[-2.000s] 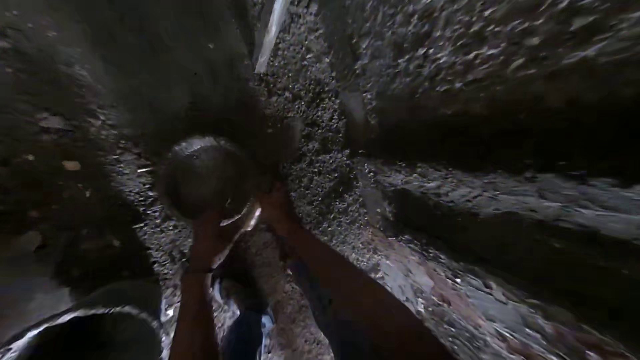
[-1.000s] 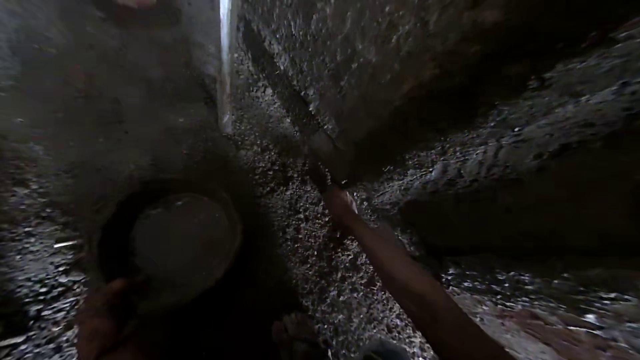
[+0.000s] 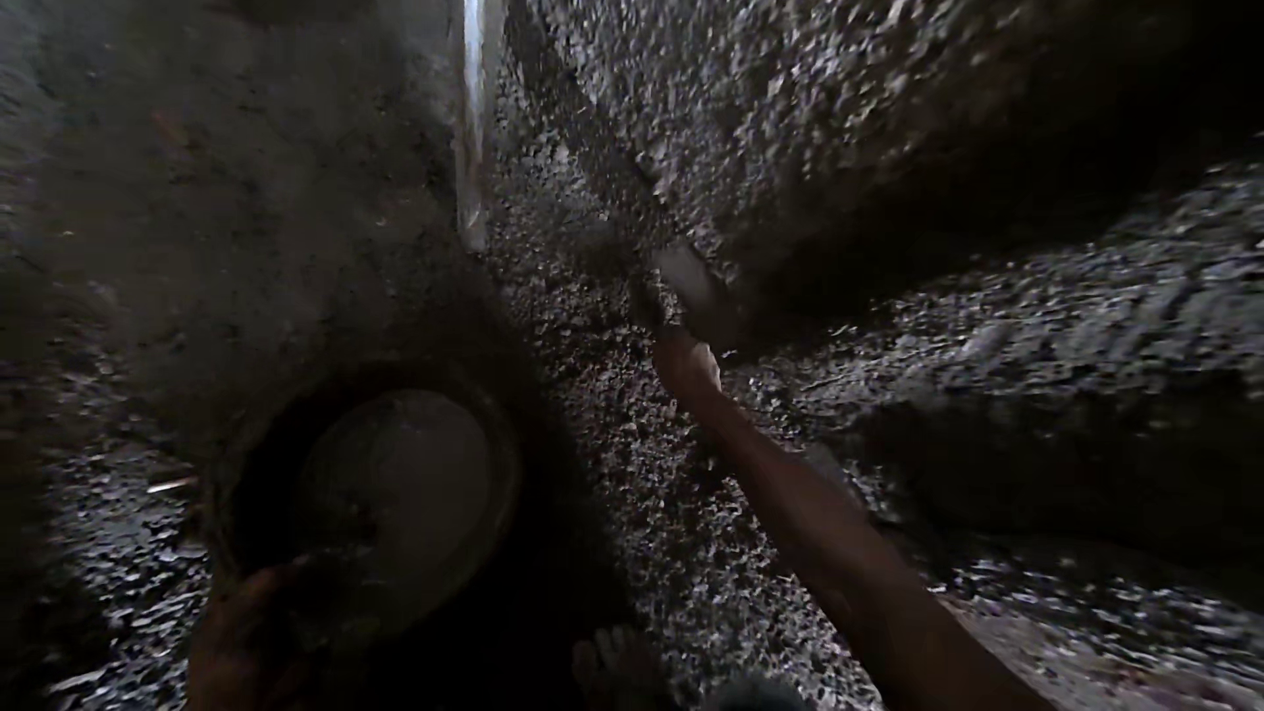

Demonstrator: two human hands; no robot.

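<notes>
A dark round basin (image 3: 504, 474) with grey, wet-looking contents is at the lower left. My left hand (image 3: 242, 627) is at its near left rim, fingers curled over the edge, partly lost in shadow. Farther forward and to the right, my right hand (image 3: 686, 370) is closed around a dark, narrow handle. Just beyond its fingers shows a flat greyish piece (image 3: 688, 276), possibly the blade of a trowel; blur and dim light hide its exact shape. That hand is low over rough, pebbly ground (image 3: 612, 395).
A pale straight strip (image 3: 473, 128) runs along the edge of a smooth grey surface (image 3: 296, 197) at the upper left. Rough, ridged masses (image 3: 1066, 296) with deep dark gaps fill the right side. Toes of a bare foot (image 3: 612, 657) show at the bottom.
Two seconds ago both hands were at the basin. My right hand has since left it and now grips the dark handle off to the right; my left hand has stayed with the basin.
</notes>
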